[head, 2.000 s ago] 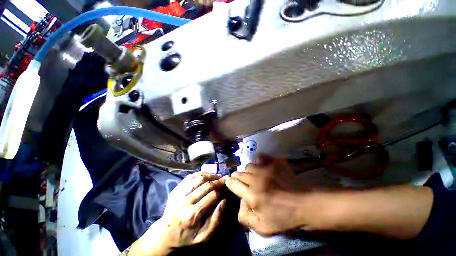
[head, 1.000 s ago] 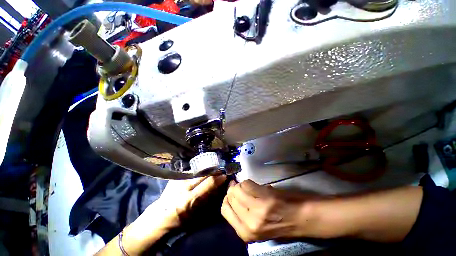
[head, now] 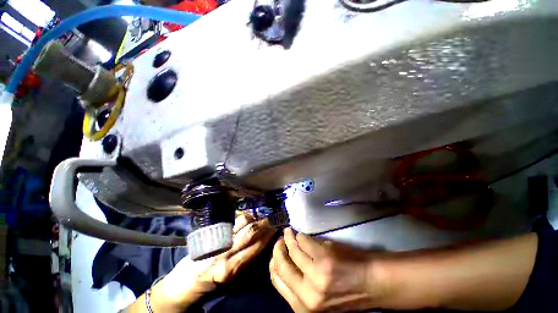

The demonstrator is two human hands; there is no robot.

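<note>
The white-grey sewing machine head (head: 342,104) fills the upper view, with its pale ribbed knob (head: 210,241) low at its near end. Dark cloth (head: 245,300) lies under and between my hands and shows shinier and wrinkled at the left. My left hand (head: 229,254) is partly behind the knob, its fingers on the cloth beside the presser foot area (head: 276,211). My right hand (head: 318,272) is just right of it, fingertips pinched at the cloth edge near the needle area. The needle itself cannot be made out.
Scissors with red-orange loop handles (head: 443,154) lie under the machine arm. A blue tube (head: 116,11) curves across the upper left. A grey curved guard (head: 61,195) juts out at the machine's left end. The white table edge (head: 82,269) shows at the left.
The view has moved closer to the machine head, so the knob appears lower and further left. The grey guard now shows fully. Both hands stay at the cloth near the presser foot.
</note>
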